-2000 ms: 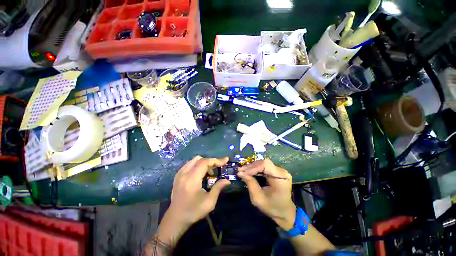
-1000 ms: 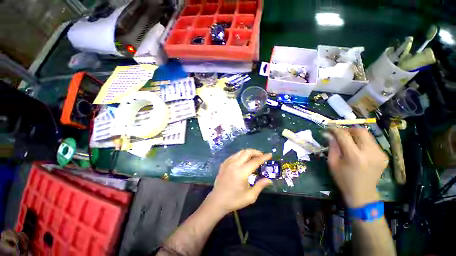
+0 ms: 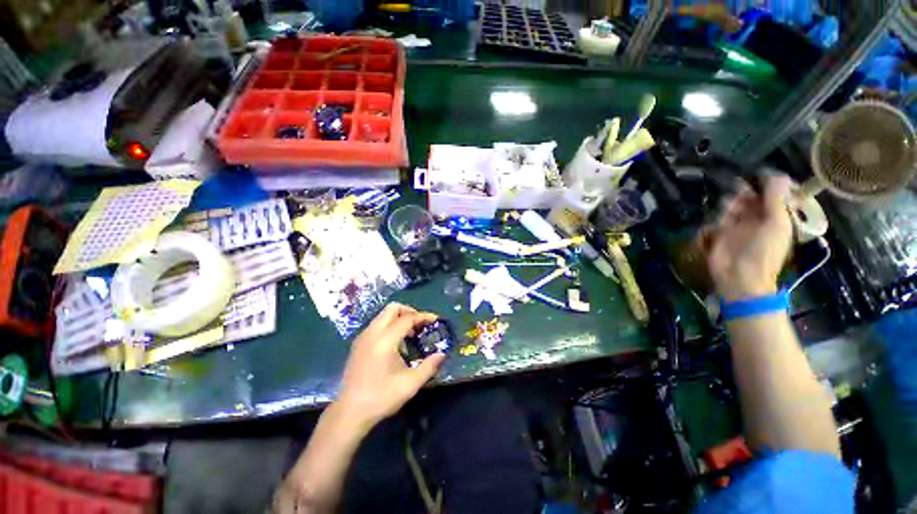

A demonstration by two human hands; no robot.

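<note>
My left hand (image 3: 387, 363) holds a small black shiny unit (image 3: 429, 339) between thumb and fingers at the bench's front edge. Small gold-yellow bits (image 3: 485, 338) lie on the bench just right of the unit. My right hand (image 3: 749, 241), with a blue wristband, is raised far to the right, away from the unit. It is blurred, and a dark blurred shape is by its fingertips; I cannot tell whether it holds anything.
An orange-red compartment tray (image 3: 314, 153) and open white boxes (image 3: 461, 207) stand behind. A tape roll (image 3: 216, 286) lies on sheets at left. A white star-like wipe (image 3: 491, 289), slim tools and a tan wooden stick (image 3: 625, 276) lie right of centre. A fan (image 3: 865, 151) stands far right.
My right hand has left the unit, passed over the slim tools and moved far right and up. My left hand keeps hold of the unit. The view has shifted to show more behind the bench.
</note>
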